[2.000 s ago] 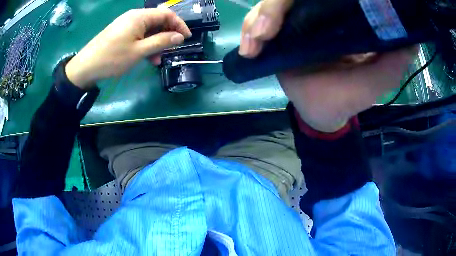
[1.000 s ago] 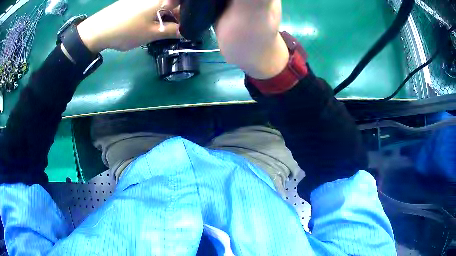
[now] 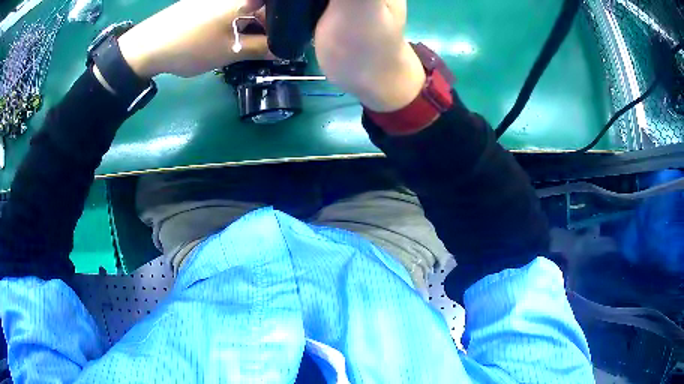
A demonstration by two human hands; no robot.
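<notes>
The black lens unit (image 3: 268,100) lies on the green bench at top centre, its round lens barrel towards me. White and blue wires stick out to its right; the rest is hidden under my hands. My right hand (image 3: 360,49) is shut on the black electric screwdriver (image 3: 294,28), held upright over the unit; its bit is hidden. My left hand (image 3: 199,37) is at the unit's left, with a thin pale lead wire (image 3: 238,36) looping at its fingers. Its fingertips are hidden behind the screwdriver, so its grip is unclear.
A wire bundle (image 3: 22,71) lies at the far left of the green bench (image 3: 180,142). A small plastic bag (image 3: 84,9) is beyond it. The thick black cord (image 3: 541,64) hangs at right over the bench, with a thinner cord (image 3: 622,112) farther right. The white rail runs at right.
Since the first frame, my right hand has swung the screwdriver from level, at right, to upright over the unit. My left hand has moved up slightly. The last second shows little change.
</notes>
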